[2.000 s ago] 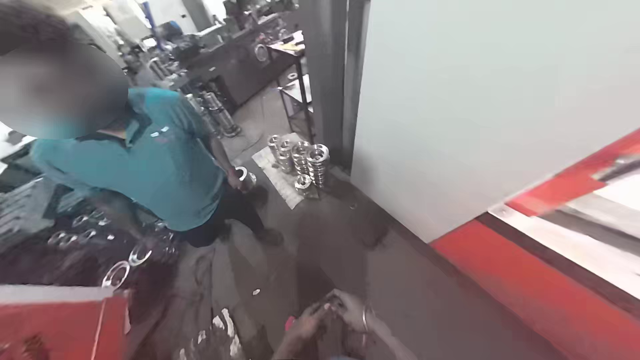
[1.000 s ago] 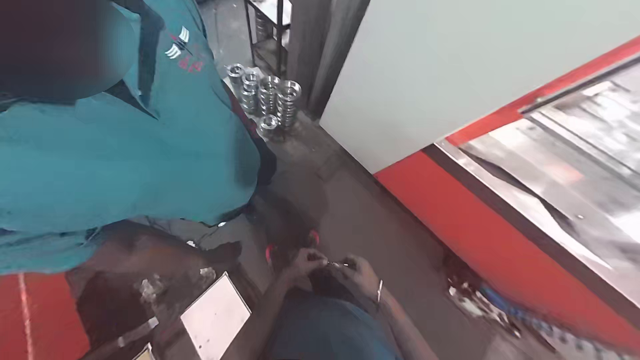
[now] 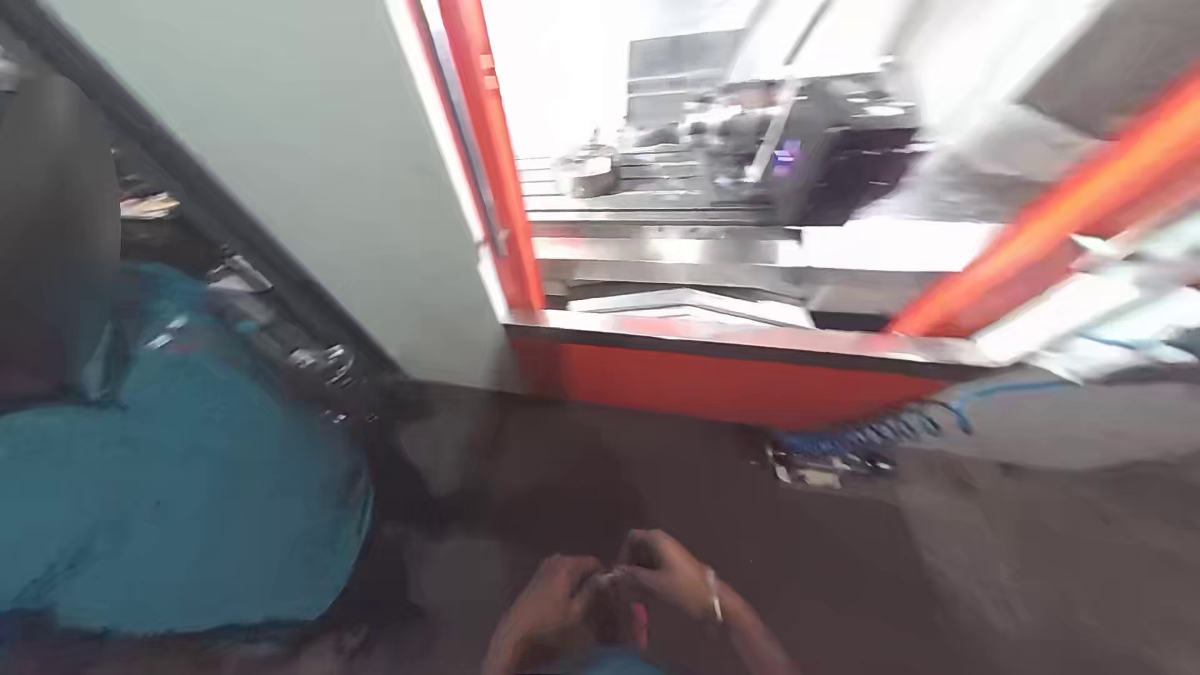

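Low in the head view, my left hand (image 3: 560, 592) and my right hand (image 3: 667, 574) meet in front of my body, fingers bent toward each other. Something small and pale shows between the fingertips, too blurred to name, and which hand grips it is unclear. A light band circles my right wrist. Beyond my hands stands a machine with a red lower panel (image 3: 694, 384) and an open doorway. Inside it are a slotted metal table (image 3: 647, 202) and a round metal part (image 3: 591, 173), both blurred.
Close on the left stands a person in a teal shirt (image 3: 178, 469). A grey-green machine panel (image 3: 281, 141) rises beside the doorway. A coiled blue hose (image 3: 867, 433) lies near the foot of the red panel, with small items on the dark floor (image 3: 750, 544).
The view has swung right toward the machine's doorway. The stacks of metal rings seen earlier are out of view. My hands remain close together.
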